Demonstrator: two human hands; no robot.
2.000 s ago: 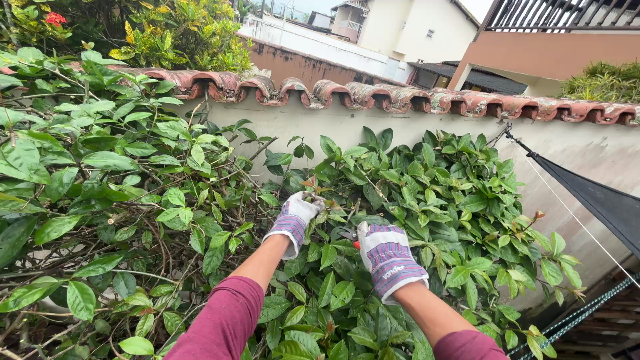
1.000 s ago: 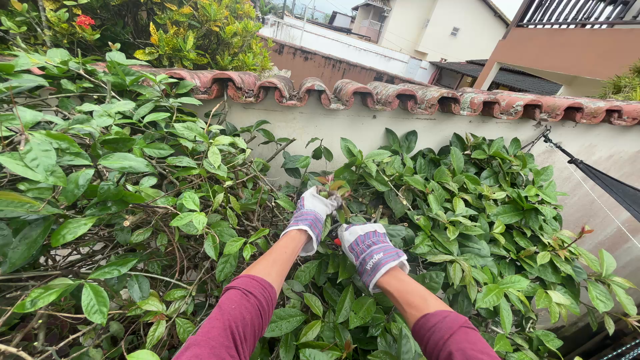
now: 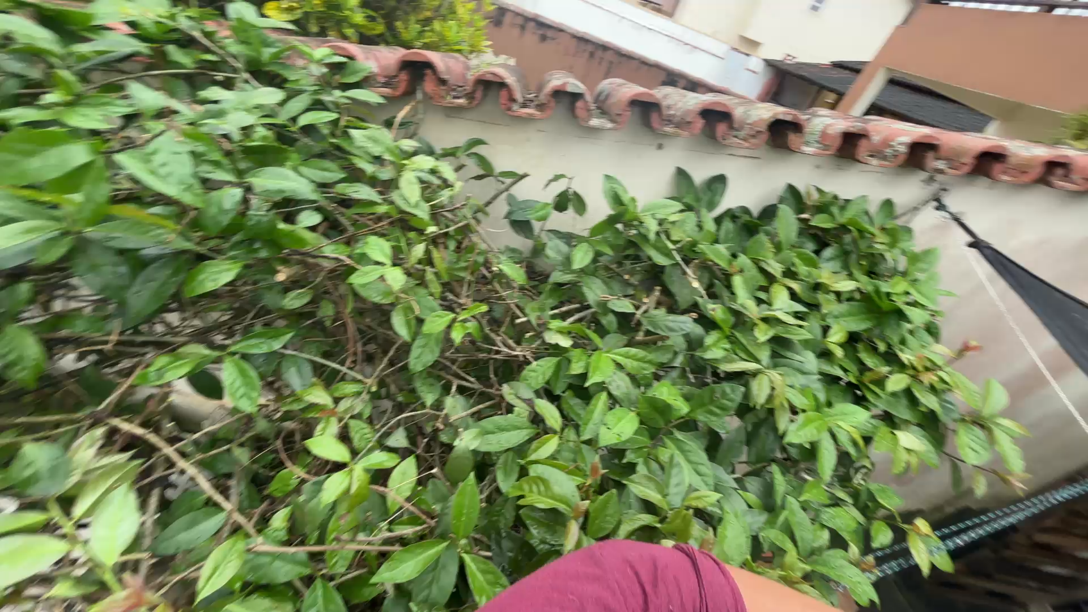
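Observation:
A maroon sleeve (image 3: 620,582) and a short stretch of bare forearm cross the bottom edge of the head view, right of the middle. Neither my left hand nor my right hand is in the picture, so what they hold or touch is hidden. In front of the sleeve spreads a leafy green shrub (image 3: 663,408), dense on the right against the wall. To its left, thin bare stems (image 3: 357,323) show among the leaves.
A pale wall (image 3: 578,170) topped with curved clay tiles (image 3: 680,110) runs behind the shrub. On the right, a dark shade cloth (image 3: 1033,289) and a white cord (image 3: 1020,340) stretch from the wall. A bluish rope (image 3: 977,523) lies at lower right.
Both gloved hands, earlier together in the foliage at the middle, have left the view. Only one sleeve and part of a forearm remain, low at the bottom edge.

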